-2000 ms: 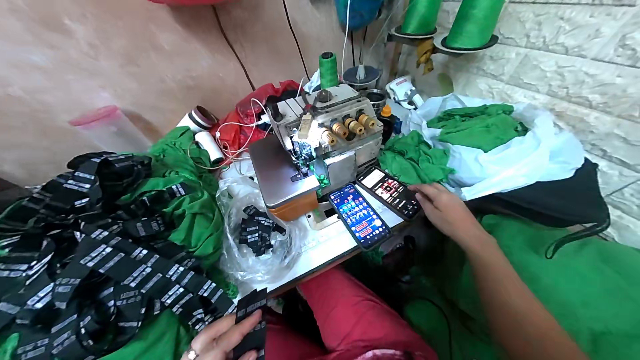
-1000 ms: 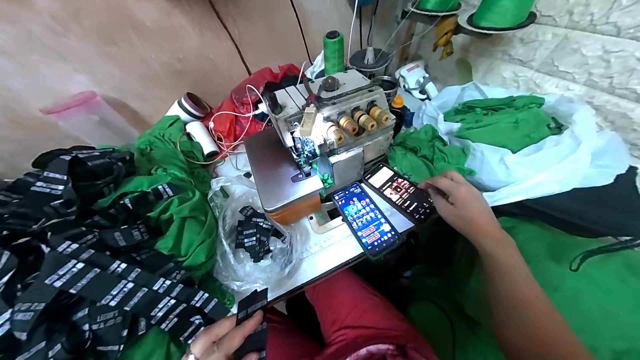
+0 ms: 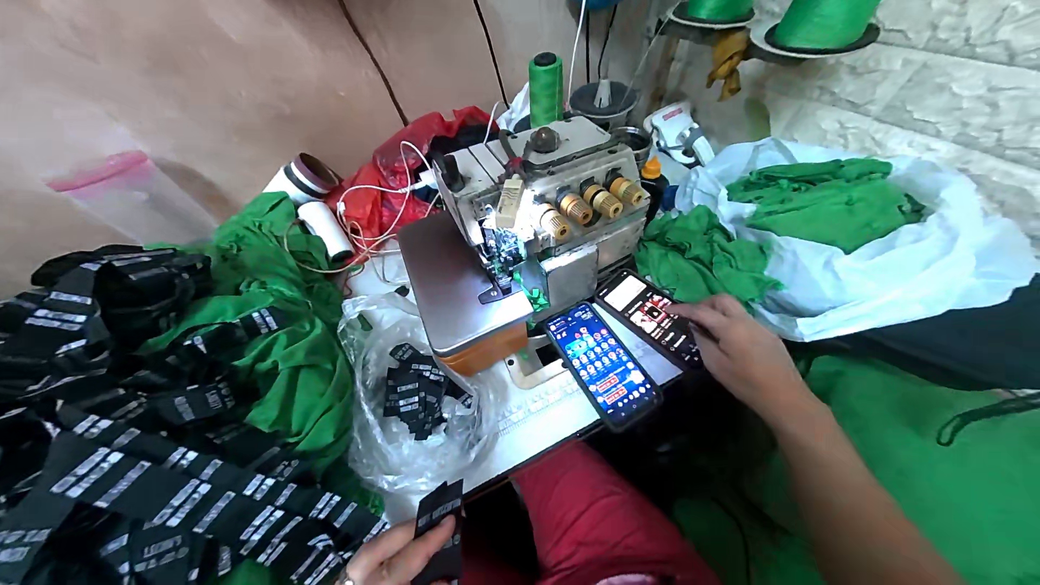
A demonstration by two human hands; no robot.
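My left hand, low in the view, grips black fabric labels that bear pale writing. My right hand reaches in from the right, a fingertip on the lit screen of a smartphone; whether it also grips the phone's edge is hidden. A second lit smartphone lies beside it, to the left, on the white machine table. Behind both phones stands an overlock sewing machine with its lamp on. A clear plastic bag holding black labels lies left of the machine's metal plate.
Black printed bands and green fabric are heaped at the left. At the right, a white plastic bag holds green fabric. A green thread cone and a white spool are behind. More green cloth lies lower right.
My right fingertips have moved from the phone's right edge onto its screen. My left hand stays on the black labels.
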